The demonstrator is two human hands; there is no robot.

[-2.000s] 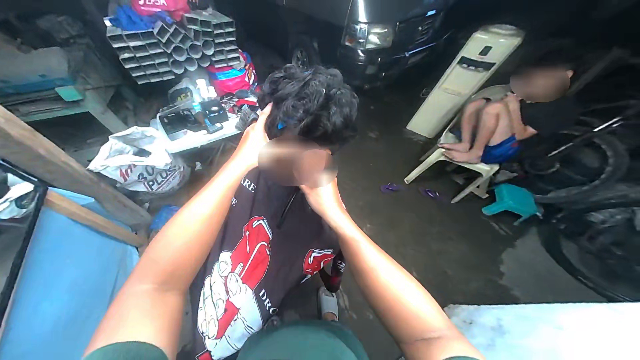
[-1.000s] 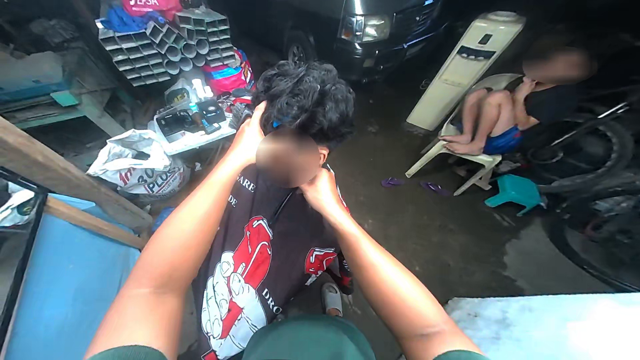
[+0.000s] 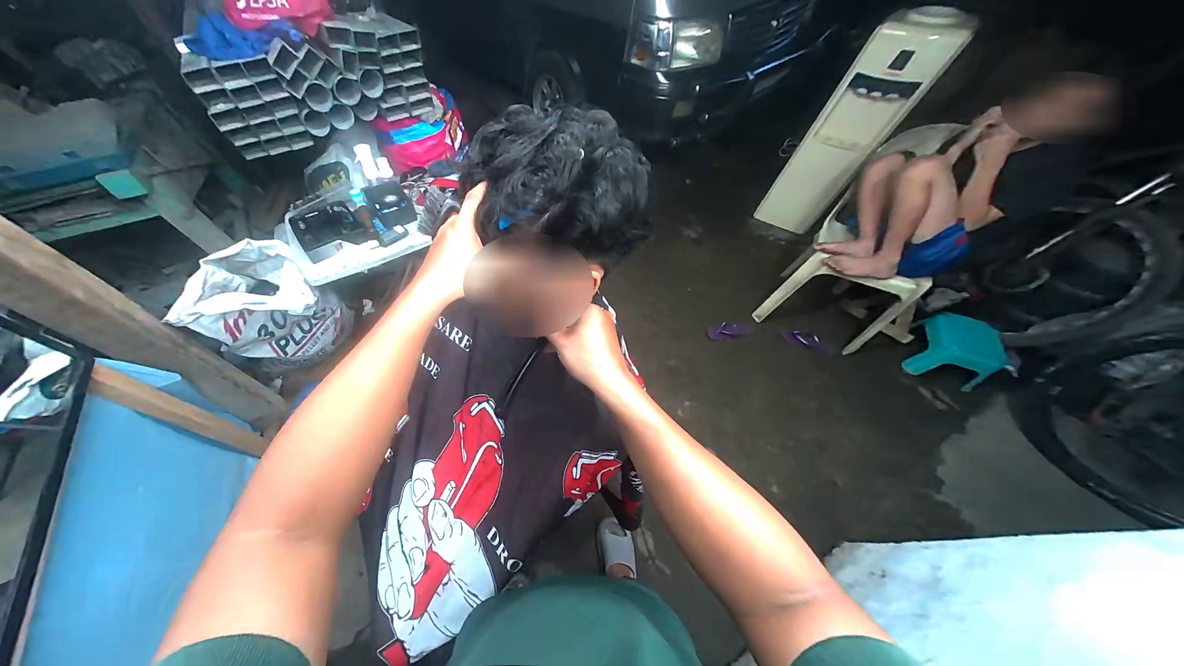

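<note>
A person with dark wavy hair [image 3: 564, 176] is right in front of me, draped in a black barber cape [image 3: 546, 416] printed with red clippers and white hands. My left hand [image 3: 455, 245] rests against the side of this person's head, with its fingers partly in the hair by a small blue thing. Low at the jaw on the other side is my right hand [image 3: 589, 347], its fingers bent and partly hidden. Whether either hand holds a tool cannot be seen. The cape hangs between my two forearms.
A small white table [image 3: 370, 259] holds grooming items, beside a white sack [image 3: 268, 305]. Metal tubes [image 3: 324, 83] are stacked behind. At right, another person sits on a plastic chair [image 3: 869, 268] near a water dispenser [image 3: 869, 111], teal stool [image 3: 957, 347] and bicycles. A pale surface [image 3: 1008, 592] lies lower right.
The seated person at right has brought the hands up in front of the chin. My hands stay at the head of the person in the cape, with little plain movement.
</note>
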